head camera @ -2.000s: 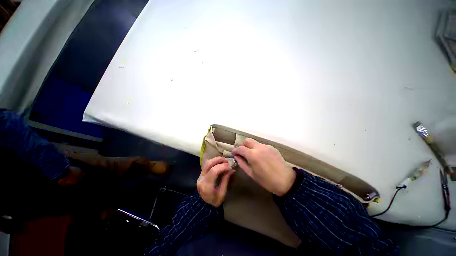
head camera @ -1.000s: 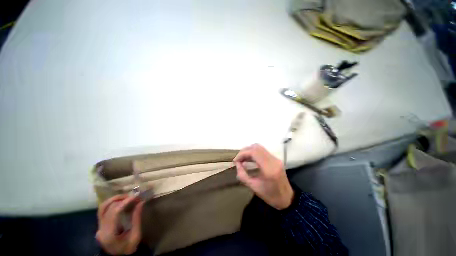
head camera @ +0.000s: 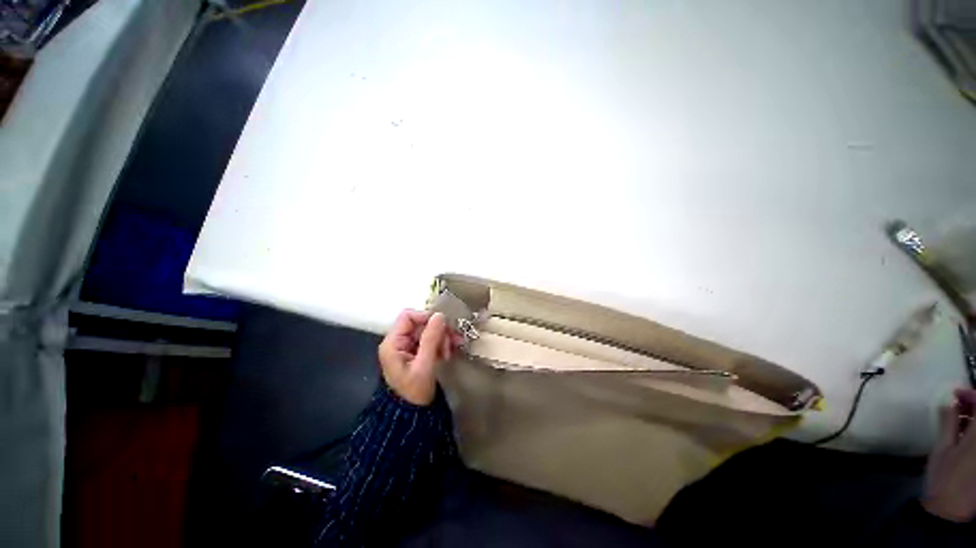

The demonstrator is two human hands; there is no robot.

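A beige handbag body (head camera: 578, 428) lies at the table's near edge, its mouth open and a long zip running along the paler lining (head camera: 631, 375). My left hand (head camera: 412, 353) pinches the bag's left end beside the shiny zip puller (head camera: 468, 330). My right hand (head camera: 950, 466) is at the right edge of the picture, off the bag and partly cut off; whether it holds anything is unclear. A pale pen-shaped tool (head camera: 894, 353) with a dark cord lies right of the bag. Yellow edging shows at both ends of the bag mouth.
The white-covered table (head camera: 642, 139) spreads behind the bag. A brush-like tool (head camera: 910, 241) with a metal part lies at the right. A grey object (head camera: 947, 37) is cut off at the top right. A phone-like thing (head camera: 300, 482) is below left, beside a dark gap.
The bag mouth, bunched at its left end two seconds ago, now lies open with its zip line showing. My right hand has left the bag and moved far right; my left stays at its left end.
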